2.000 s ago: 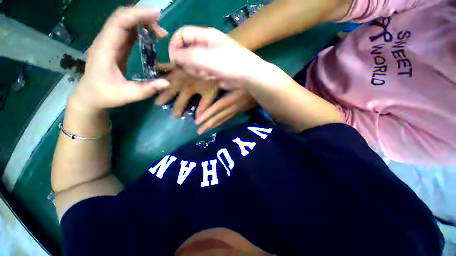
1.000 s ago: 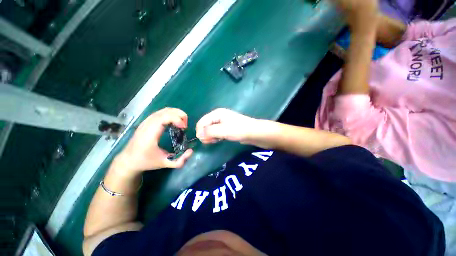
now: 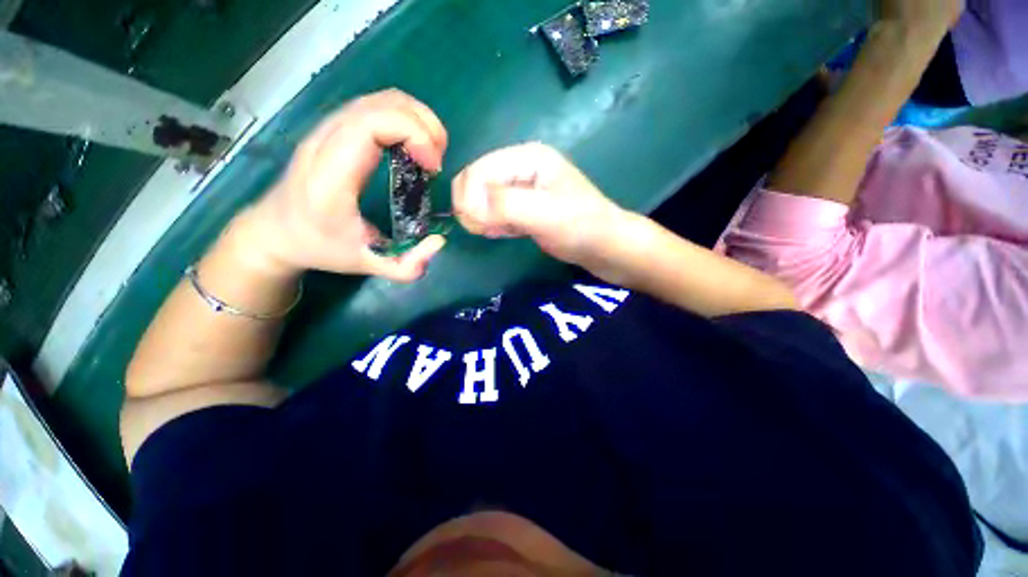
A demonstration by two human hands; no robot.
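Note:
My left hand [image 3: 338, 186] holds a dark, speckled board unit [image 3: 409, 194] upright between its bent fingers and thumb. A green edge shows at the unit's lower end by the thumb. My right hand [image 3: 530, 203] is just to the right, its fingertips pinched together. A thin lead wire [image 3: 441, 215] runs from the unit to these fingertips. Two more dark board units [image 3: 570, 47] lie touching on the green bench [image 3: 676, 96] near the top. A small, unclear piece [image 3: 480, 307] shows at my shirt's edge.
A white rail [image 3: 271, 85] with a pale post [image 3: 85, 96] separates the bench from the dark green belt [image 3: 45, 271], which carries small parts. A pale flat board [image 3: 51, 473] is at lower left. A neighbour's arm [image 3: 845, 124] and pink sleeve are on the right.
The neighbour's hands have moved from the bench beneath my hands toward the upper right. My left hand still holds the unit; my right hand stays beside it. The view has shifted.

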